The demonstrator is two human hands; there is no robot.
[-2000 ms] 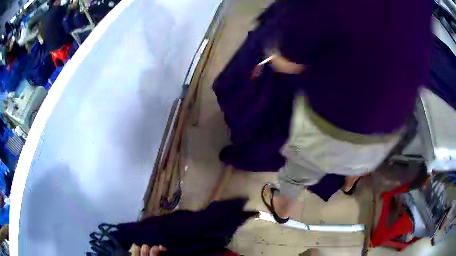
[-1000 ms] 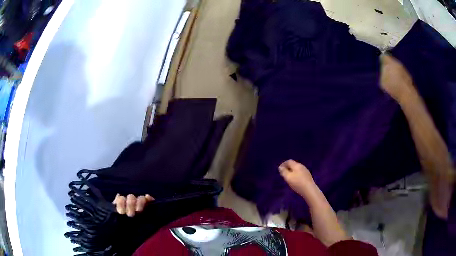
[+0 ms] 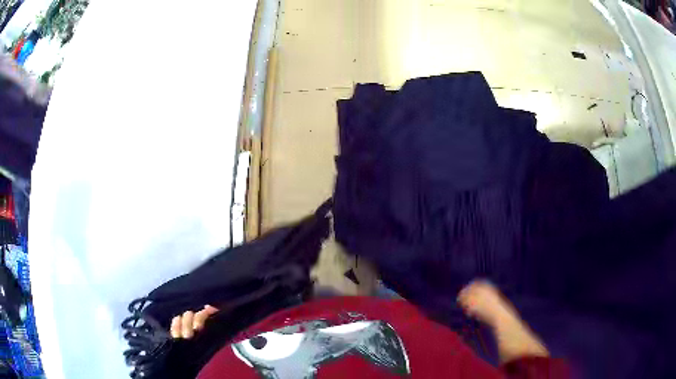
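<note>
My left hand (image 3: 194, 323) is at the lower left, its fingers closed around a bunch of black hangers (image 3: 146, 337). Dark garments (image 3: 259, 263) trail from the bunch to the right, over the white table's near corner. My right hand (image 3: 485, 300) is blurred at the lower right, against a large mass of dark purple garments (image 3: 445, 170) with stepped edges. Its fingers look curled, but I cannot tell whether they grip the cloth. The garments hide part of the floor and run out of the picture on the right.
The white table (image 3: 148, 148) fills the left side, with wooden strips (image 3: 259, 148) along its right edge. Tan floor (image 3: 326, 44) with small dark scraps lies beyond the garments. A pale surface (image 3: 656, 59) is at the upper right. Dark cloth (image 3: 18, 122) shows at the far left.
The other person's bare arm at the right has left the picture. The large garment mass sits lower in the picture, and my right hand is slightly lower and further right. My left hand still holds the hangers.
</note>
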